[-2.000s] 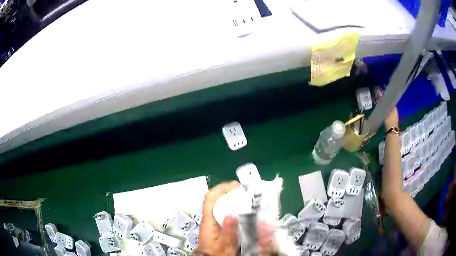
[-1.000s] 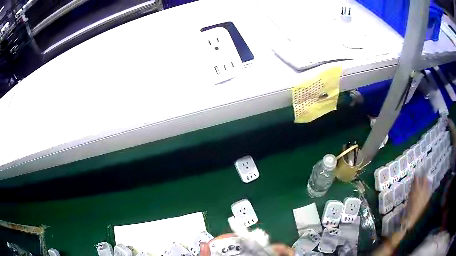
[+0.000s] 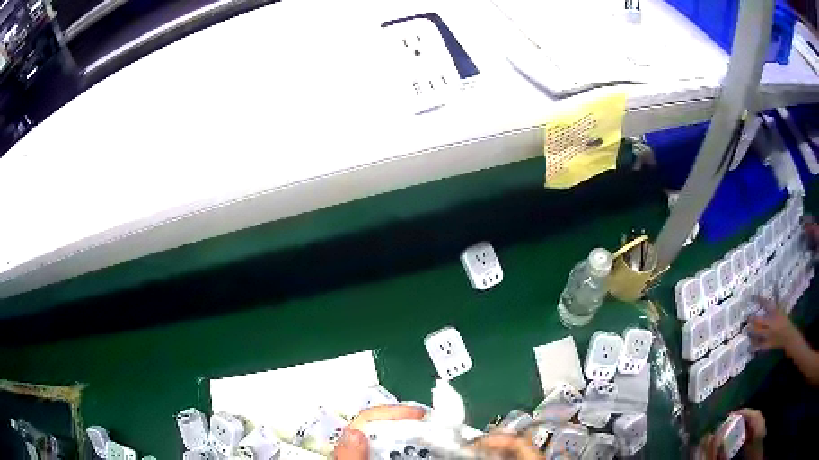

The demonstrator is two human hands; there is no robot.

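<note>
My left hand (image 3: 382,422) is at the bottom edge, partly cut off, with its fingers around a white travel adapter (image 3: 406,451) whose round openings show. My right hand (image 3: 510,446) is blurred and cut off beside it. A crumpled white wiping cloth (image 3: 447,404) sticks up between the hands; my right fingers appear closed on it, though blur hides the grip. One loose adapter (image 3: 447,351) lies face up just beyond the cloth. Another adapter (image 3: 481,266) lies farther off on the green surface.
Loose adapters (image 3: 226,431) lie partly on a white sheet (image 3: 292,382), with more right of my hands. A clear bottle (image 3: 585,287), pen pot (image 3: 631,277) and grey post (image 3: 718,148) stand right. A yellow card (image 3: 584,144) hangs from the white shelf (image 3: 296,193). Another person's hands (image 3: 774,328) are by adapter rows.
The view has shifted. The farther loose adapter sits nearer the bottle than before. My hands remain low around an adapter and cloth. The other person's hand has moved along the rows.
</note>
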